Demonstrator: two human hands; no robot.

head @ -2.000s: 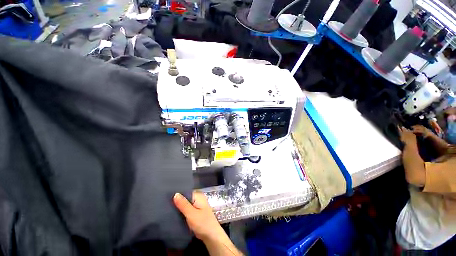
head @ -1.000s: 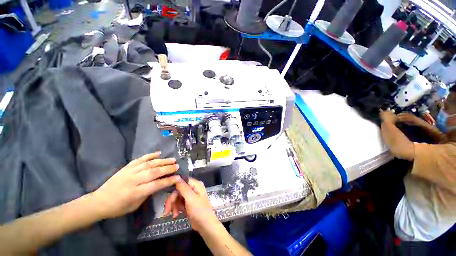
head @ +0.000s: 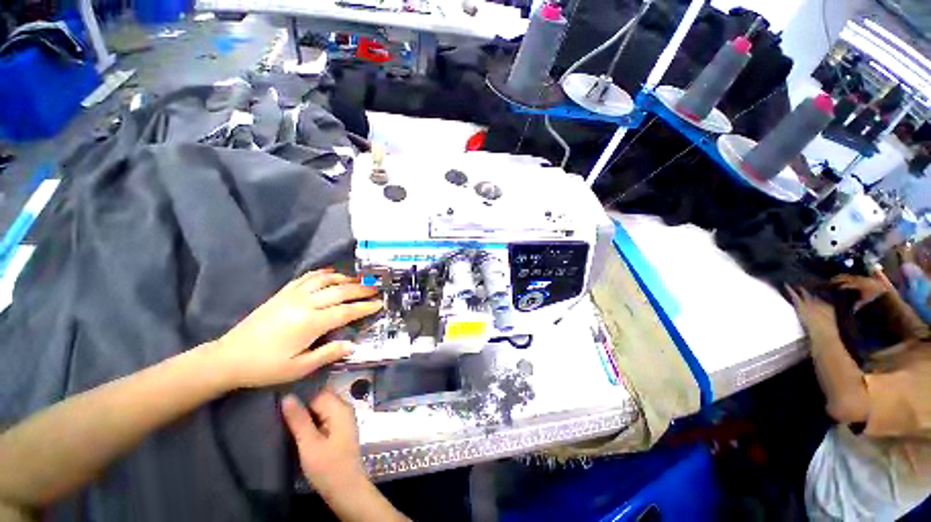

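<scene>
A large dark grey garment panel (head: 143, 265) drapes over the left side and hangs past the table's front edge. The white overlock machine (head: 480, 209) stands to its right. My left hand (head: 296, 324) lies palm down on the panel, fingertips beside the presser foot area (head: 380, 324). My right hand (head: 329, 438) is lower, at the table's front edge, its thumb on the panel and its other fingers curled; part of the grip is hidden. The cloth edge under my left fingers is hard to make out.
Thread cones (head: 786, 138) stand behind the machine. A beige cloth cover (head: 648, 352) lies between it and the white table at right (head: 715, 296). Another person's arms (head: 832, 352) are at far right. A grey pile (head: 276, 112) with white patches lies behind left. A blue bin (head: 602, 489) is below.
My left hand has come in and moved up to the machine's foot. My right hand has moved left, away from the foot. The panel is lower and more bunched.
</scene>
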